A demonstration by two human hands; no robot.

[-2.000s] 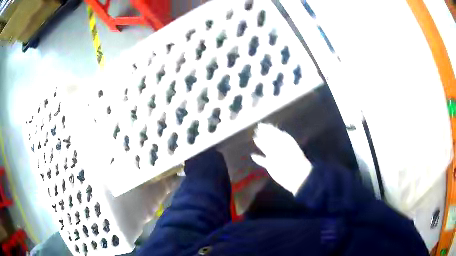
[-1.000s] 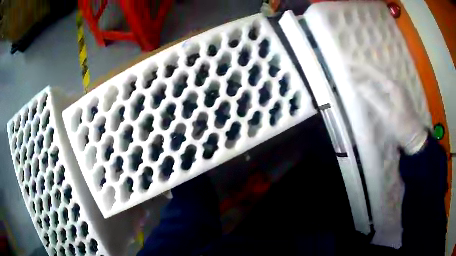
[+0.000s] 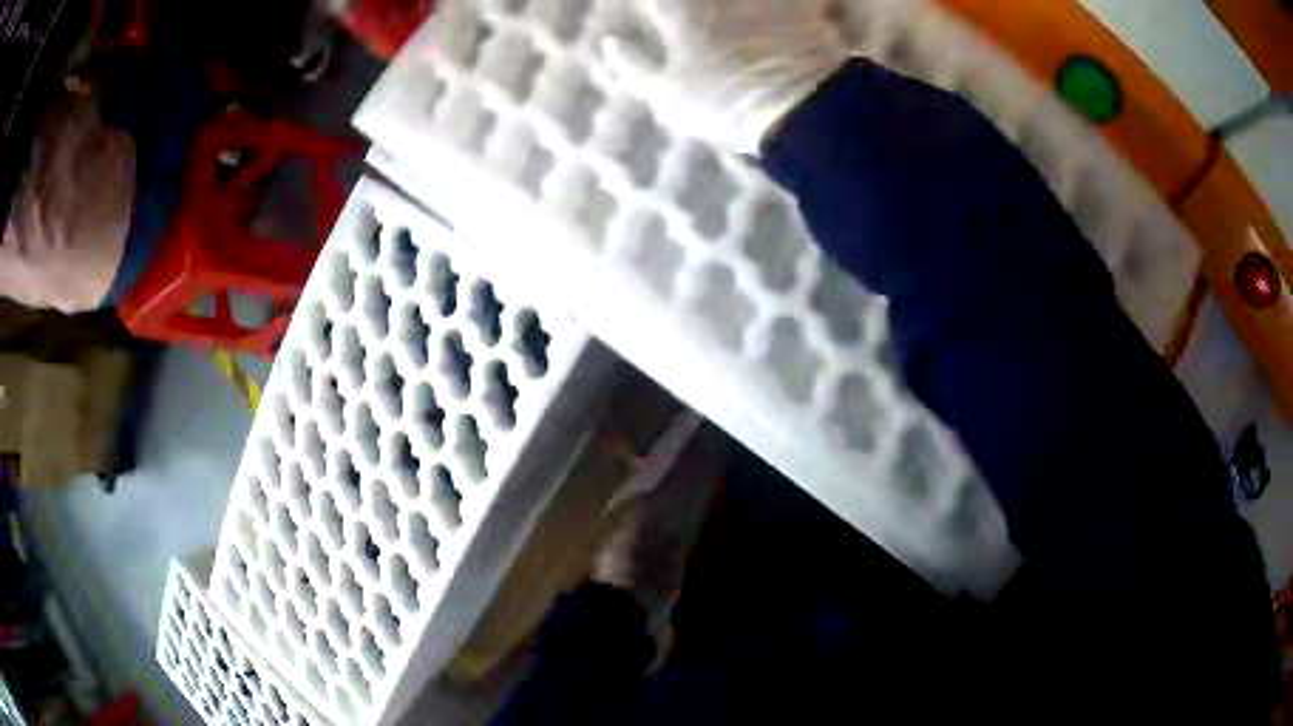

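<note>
A white foam tray (image 3: pixel 681 255) with pale, see-through pockets lies tilted across the upper middle. My white-gloved right hand (image 3: pixel 752 57) is on its far part and grips it; the fingertips are blurred. A second foam tray (image 3: pixel 383 468), its pockets mostly dark, lies lower left, with its upper end beside the pale tray. My left hand (image 3: pixel 645 553) is dim and blurred near the dark-pocketed tray's near side; whether it holds anything cannot be told.
Another white tray (image 3: pixel 1092 170) lies along the orange ledge with the green button (image 3: pixel 1089 88) and red button (image 3: pixel 1256 280). A further tray (image 3: pixel 213 660) is at lower left. A red stool (image 3: pixel 241 234), a person's pale sleeve (image 3: pixel 71 199) and a carton (image 3: pixel 64 419) are beyond.
The pale tray has moved from the ledge side towards the dark-pocketed tray with my right hand on it, uncovering another tray by the ledge. The view has turned.
</note>
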